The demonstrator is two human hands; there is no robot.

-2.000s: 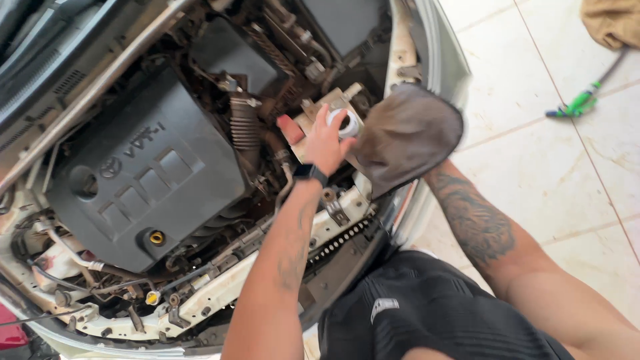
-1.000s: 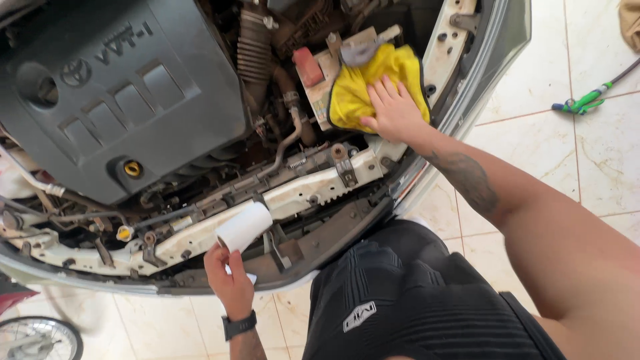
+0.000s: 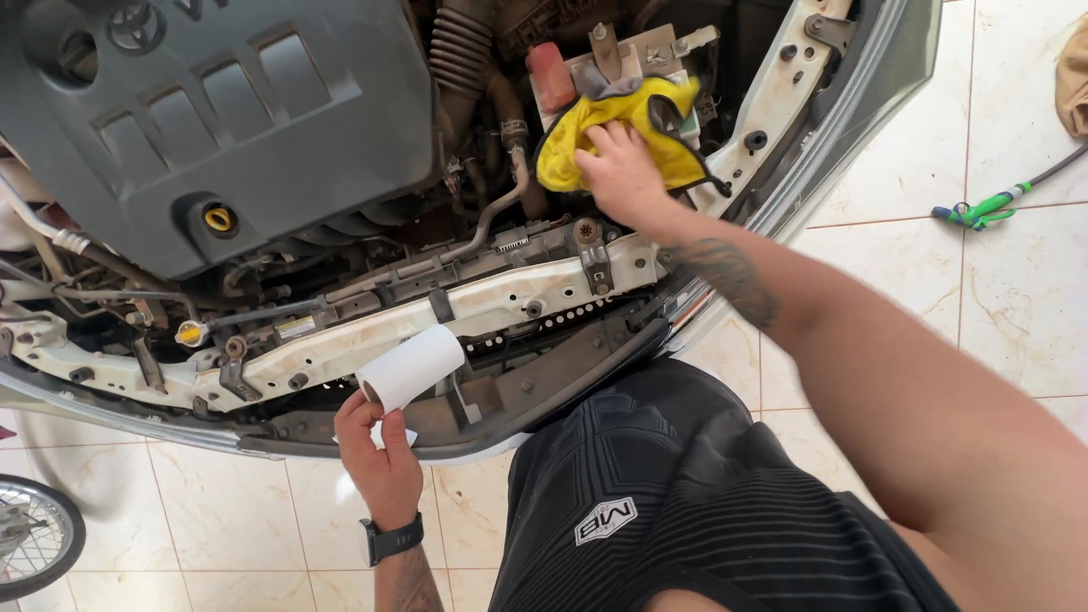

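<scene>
My left hand (image 3: 378, 450), with a black watch on its wrist, holds a roll of white paper or tape (image 3: 412, 365) by its lower end, over the car's front edge. My right hand (image 3: 625, 170) presses on a yellow cloth with grey parts and dark edging (image 3: 565, 153), its fingers sunk into the folds. The cloth lies bunched on the car battery (image 3: 659, 55) and covers much of its top. A red terminal cover (image 3: 552, 76) shows beside the cloth.
A dark plastic engine cover (image 3: 229, 110) fills the upper left. The white radiator support (image 3: 501, 297) crosses the bay below it. On the tiled floor, a green hose nozzle (image 3: 986, 208) lies at right and a spoked wheel (image 3: 34, 535) stands at lower left.
Two seconds ago my left hand was at the battery with a white roll; it has moved down to the bumper. My right hand, then under a dark cloth, now presses yellow cloth on the battery.
</scene>
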